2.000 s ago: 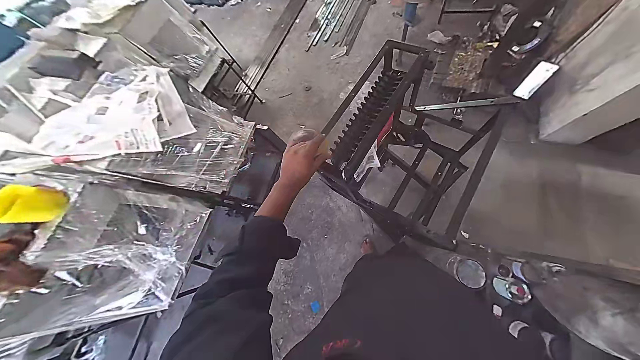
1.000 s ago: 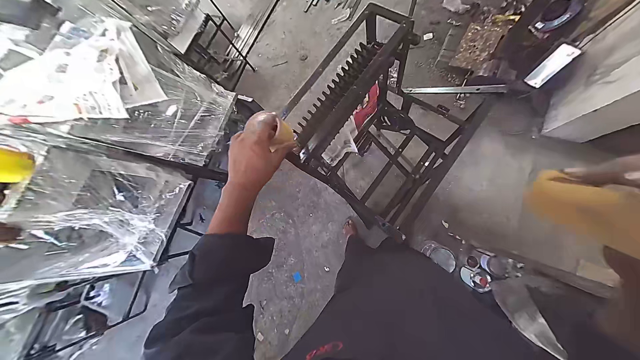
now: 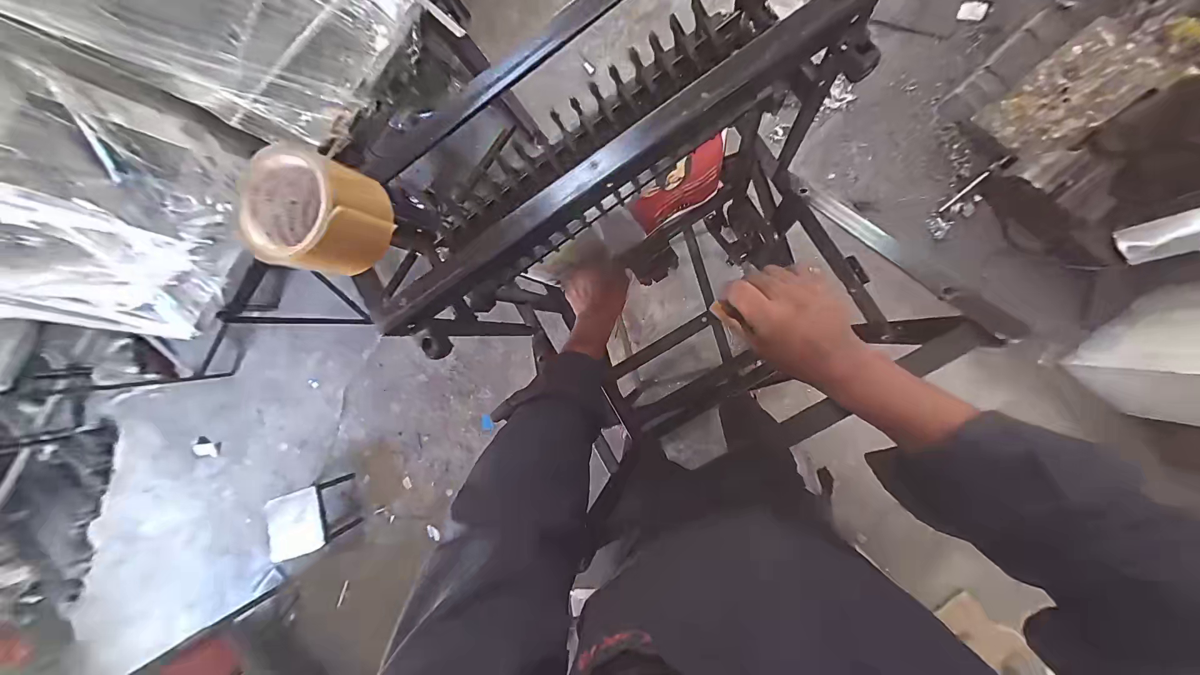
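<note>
A black metal frame (image 3: 600,173) with a row of spikes stands in front of me. My left hand (image 3: 597,286) reaches in below its near rail, beside a pale, blurred sheet-like thing; its fingers are partly hidden. To the right, my right hand (image 3: 783,314) is curled around a small thing with an orange-yellow edge, too little seen to name. A roll of yellowish-brown adhesive tape (image 3: 319,208) rests at the frame's left end, apart from both hands. Red printed material (image 3: 682,183) lies inside the frame, under the spiked rail.
Panels wrapped in clear plastic film (image 3: 187,84) stand at the upper left. Metal legs and cross-bars of the frame surround both hands. A light metal bar (image 3: 872,234) slants at the right. Scraps and a white piece (image 3: 295,523) lie on the concrete floor.
My left hand has gone from the frame's left end to beneath its rail. My right hand has come in from the far right. The view has moved much closer to the frame.
</note>
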